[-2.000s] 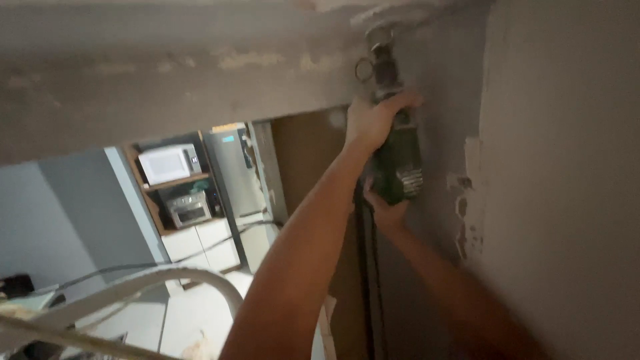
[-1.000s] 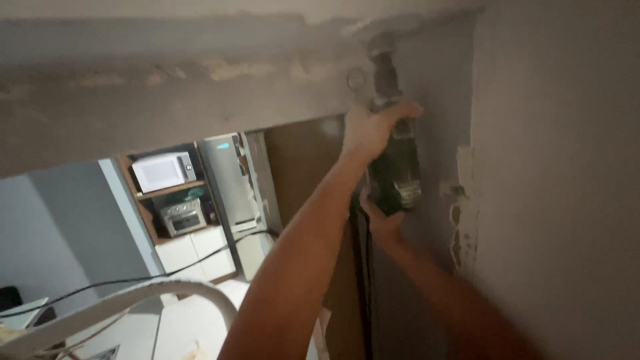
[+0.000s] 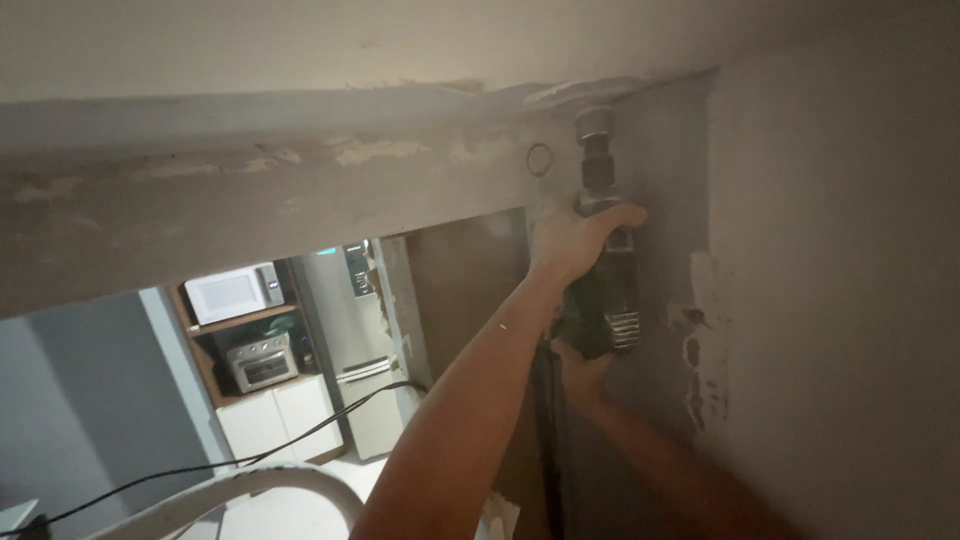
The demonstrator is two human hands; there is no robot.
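A green and black rotary hammer drill [image 3: 600,292] stands upright in both my hands, its chuck end up. My left hand [image 3: 574,240] wraps around the front of its body, just below the chuck. Lower down, my right hand [image 3: 585,364] grips the drill's rear end; its fingers are partly hidden. A wide round hole-saw-like bit [image 3: 595,124] on the drill meets the underside of the plastered beam [image 3: 300,195] near the corner, and its cutting edge cannot be seen. Left of the bit a thin ring outline [image 3: 539,160] shows against the beam.
A rough plastered wall [image 3: 825,300] is close on the right, with chipped patches. A black cable [image 3: 322,427] crosses at lower left, above a curved pale tube [image 3: 292,474]. Beyond the opening are a microwave [image 3: 232,294], a toaster oven [image 3: 264,365] and a refrigerator [image 3: 330,330].
The view has shifted slightly, showing more of the surface above the beam. Both my hands keep their hold on the drill throughout.
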